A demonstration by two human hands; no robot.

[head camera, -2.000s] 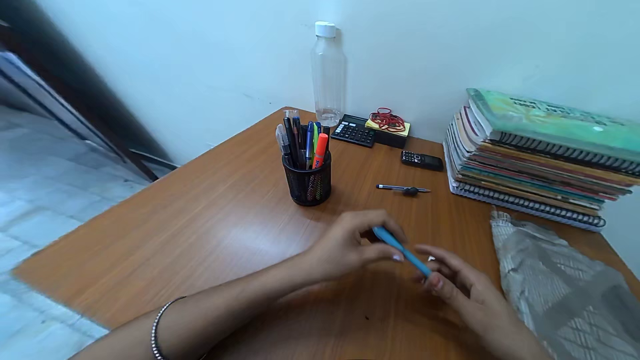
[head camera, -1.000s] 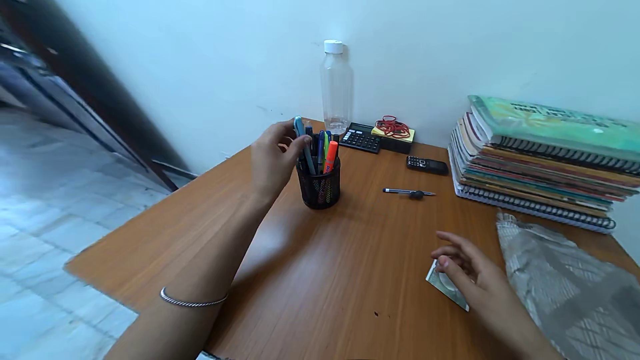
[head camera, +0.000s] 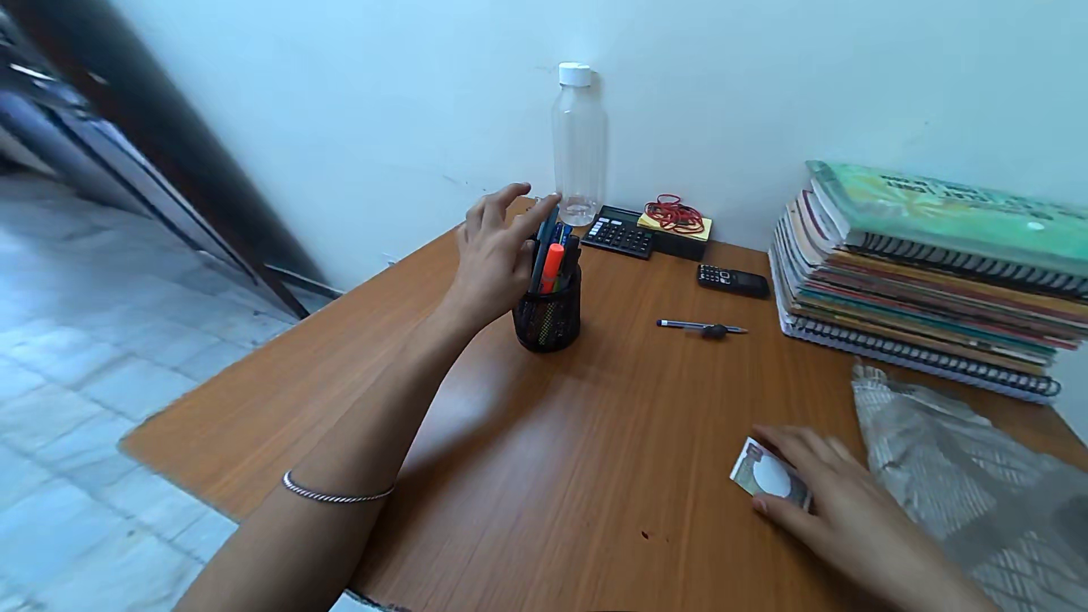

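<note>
My left hand (head camera: 497, 255) is at the left side of a black mesh pen cup (head camera: 548, 327), its fingers spread by the pens' tops; whether it grips one of them I cannot tell. The cup holds several pens and an orange-red highlighter (head camera: 552, 265). Low on the right, my right hand (head camera: 824, 493) has its thumb and fingers around a small flat box with a white oval (head camera: 769, 476), lying on the wooden table.
Behind the cup are a clear plastic bottle (head camera: 580, 157), a calculator (head camera: 620, 231) and red cord (head camera: 674, 214) on yellow notes. Further right are a keypad phone (head camera: 733, 280), a pen-like compass (head camera: 701, 328), stacked notebooks (head camera: 926, 297) and a crumpled cloth (head camera: 960, 467).
My left hand went from holding a blue pen-like item over the table to the pen cup, where its fingers have since spread. My right hand has closed around the small box.
</note>
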